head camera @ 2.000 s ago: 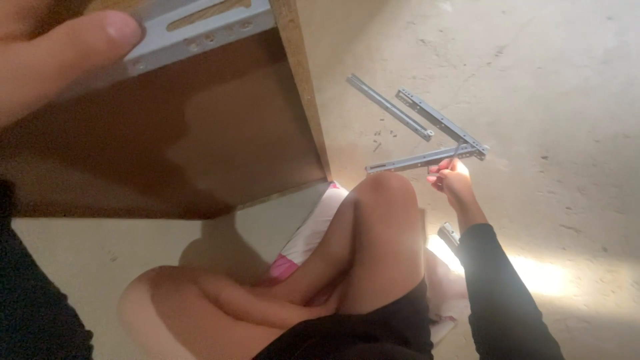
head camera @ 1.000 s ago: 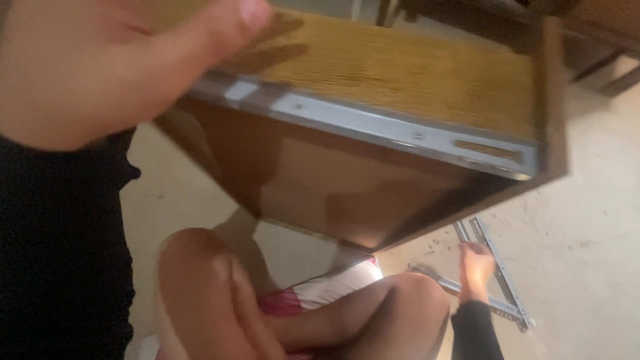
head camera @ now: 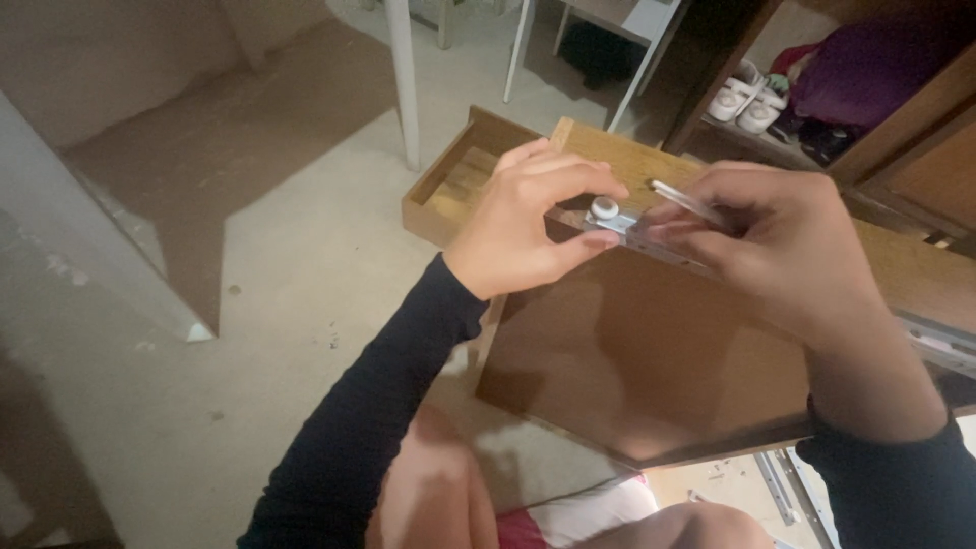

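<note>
A wooden drawer (head camera: pixel 648 343) stands on its side against my legs, its brown base panel facing me. Along its upper edge runs a metal drawer slide (head camera: pixel 663 255) with a white roller (head camera: pixel 605 208) at its left end. My left hand (head camera: pixel 534 217) curls around the roller end, thumb and fingers apart on either side of it. My right hand (head camera: pixel 755 244) holds a thin, pale rod-like tool (head camera: pixel 686 202), kind unclear, with its fingertips close to the slide. Whether those fingertips also touch the slide cannot be told.
Behind stands another wooden drawer (head camera: pixel 435 206). Loose metal slides (head camera: pixel 778 488) and small screws lie on the floor at the lower right. White shoes (head camera: pixel 747 99) sit in a wooden cabinet at the upper right. A white pole (head camera: pixel 404 84) and a leaning white board (head camera: pixel 99 221) stand to the left.
My right hand has come up from the loose slides on the floor to the drawer's upper edge. My left hand is now at the slide's roller end. The view has swung far.
</note>
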